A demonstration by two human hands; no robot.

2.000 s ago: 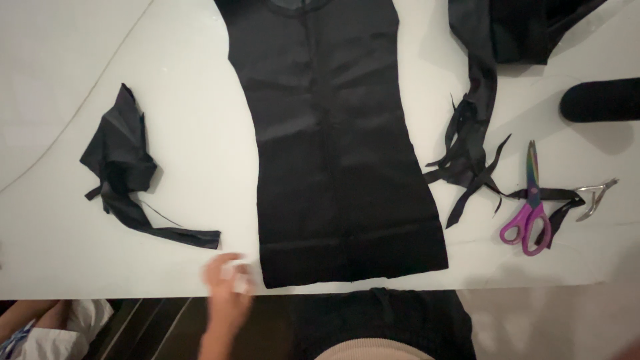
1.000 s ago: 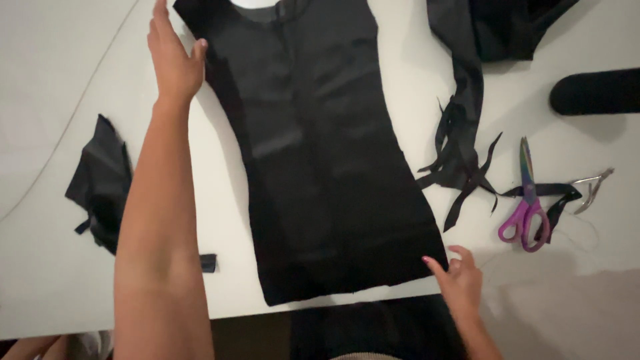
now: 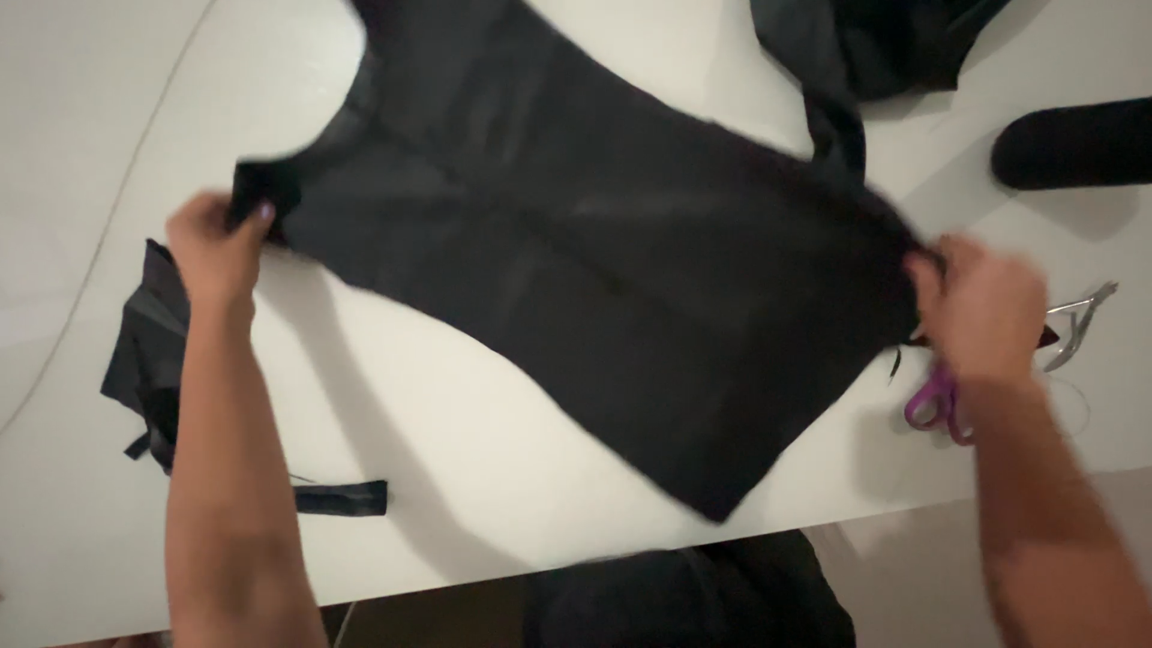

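A black fabric garment piece (image 3: pixel 576 234) stretches diagonally between my hands over the white table. My left hand (image 3: pixel 220 238) grips its upper left strap end beside the curved neckline. Its lower right corner is pinched in my right hand (image 3: pixel 981 301), which is slightly blurred. The purple handles of the scissors (image 3: pixel 936 409) show just below my right hand; the blades are hidden. Silver nippers (image 3: pixel 1075 328) lie right of that hand. A crumpled black fabric scrap (image 3: pixel 148 351) is partly covered by my left forearm, with a narrow strip (image 3: pixel 346 498) showing on its other side.
More black fabric (image 3: pixel 886 45) lies at the top right, above a black rounded object (image 3: pixel 1075 144) at the right edge. A thin cord (image 3: pixel 112 216) runs along the left side of the white table (image 3: pixel 432 396). The table's front edge crosses the lower view.
The garment piece lay upright on the table and is now slanted, held at two corners. My left hand has come down with the strap end; my right hand has moved up with the lower corner.
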